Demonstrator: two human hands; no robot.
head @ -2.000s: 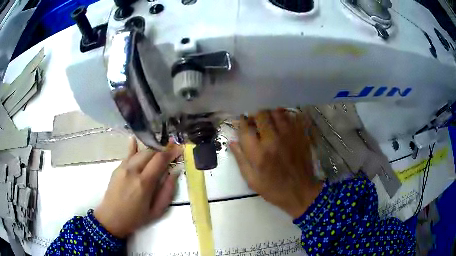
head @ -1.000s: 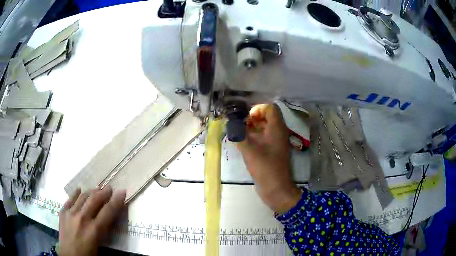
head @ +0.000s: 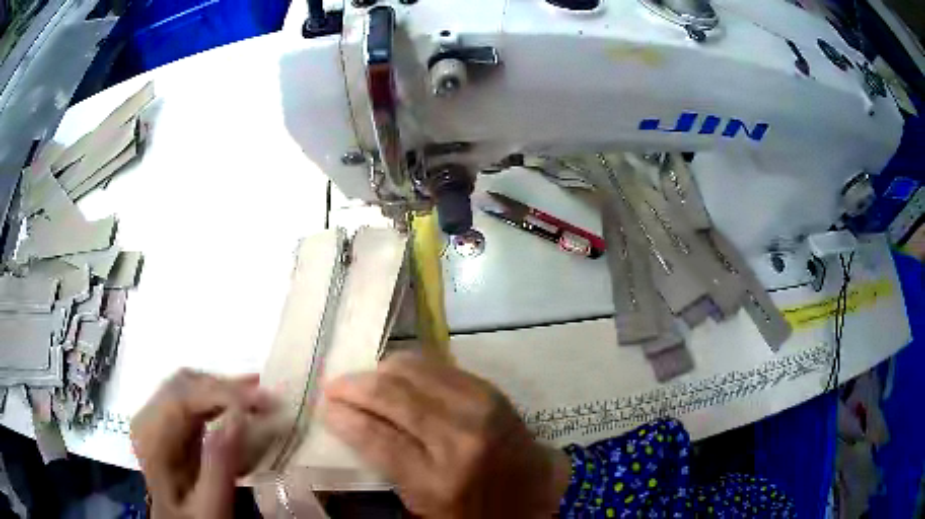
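Note:
A beige-grey zip panel, with a line of teeth down its length, lies left of the yellow strip, its far end near the presser foot. My left hand is on the panel's near left edge, fingers bent and blurred. My right hand lies over its near right part, fingertips on the fabric. A narrow zipper end hangs below the panel between my hands. Fingertip contact on the left is too blurred to tell.
The sewing machine head spans the back. Red and black snips lie right of the needle. Zipper strips lie under the arm. Cut pieces are heaped at left. A blue bin stands behind.
The panel has turned from slanting to nearly lengthwise. My right hand has left the needle area, where the snips now lie, and come down onto the panel. My left hand has moved slightly right.

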